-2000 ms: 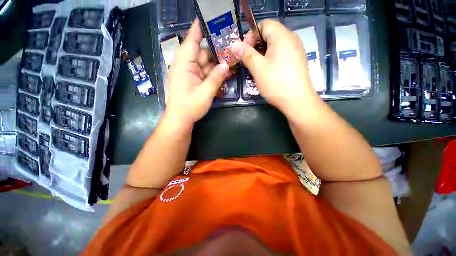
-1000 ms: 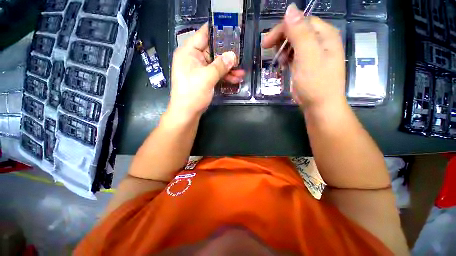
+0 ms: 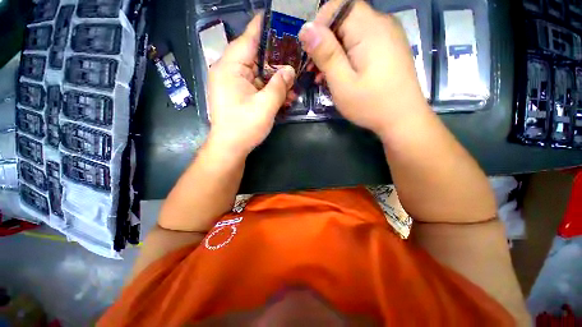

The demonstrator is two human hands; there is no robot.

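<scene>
My left hand (image 3: 246,92) holds a phone board in a black housing (image 3: 285,39), its pale screen end up and cut by the top edge, a blue band and a reddish-brown keypad end below. My left thumb lies on its lower end. My right hand (image 3: 367,67) is at its right side, fingertips touching the edge by the blue band, and holds a thin dark-looking metal tool (image 3: 342,14) like a pen. The tool's tip is hidden by the fingers. The hands cover part of the clear blister tray (image 3: 306,116) behind them.
The clear tray holds boards with pale screens (image 3: 461,54). A small blue-and-white circuit board (image 3: 171,80) lies left of it. Stacked whitish trays of black housings (image 3: 89,198) stand at the left. A black component tray (image 3: 518,121) is at the right. A red object (image 3: 572,207) is at lower right.
Compared with one second ago, my right hand has moved left from over the clear tray to the phone in my left hand. The whole view has shifted slightly.
</scene>
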